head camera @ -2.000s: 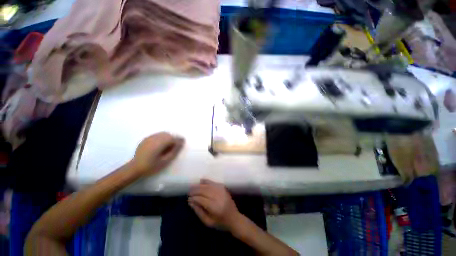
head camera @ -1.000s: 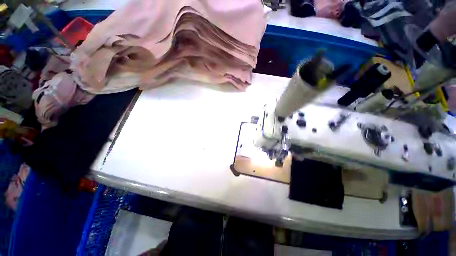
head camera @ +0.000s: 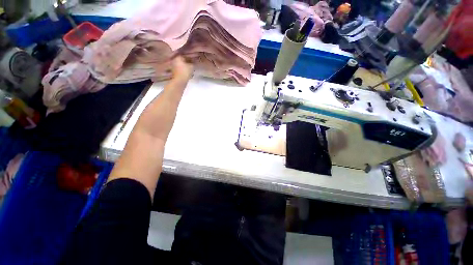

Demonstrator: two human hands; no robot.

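Observation:
A thick stack of dusty pink cut panels [head camera: 228, 39] lies in folded layers at the back left of the white table. My left arm, in a black sleeve, reaches up from the lower left. My left hand [head camera: 181, 70] is at the stack's front edge, its fingers closed on the lower layers and partly hidden by them. My right hand is not in view. The white sewing machine [head camera: 332, 106] stands on the right, with no pink piece under its needle area [head camera: 270, 124].
A black cloth pad [head camera: 307, 150] lies under the machine arm. A pale holder [head camera: 288, 57] with pens stands behind the machine head. Black cloth [head camera: 83, 124] hangs left of the white tabletop [head camera: 207, 129]. Blue crates [head camera: 36, 207] stand below left, and a red basket [head camera: 83, 34] is at the back left.
My left hand has moved up and away to the pink stack and closed on its front edge. My right hand, seen near the table's front edge two seconds ago, has left the picture. The view has shifted.

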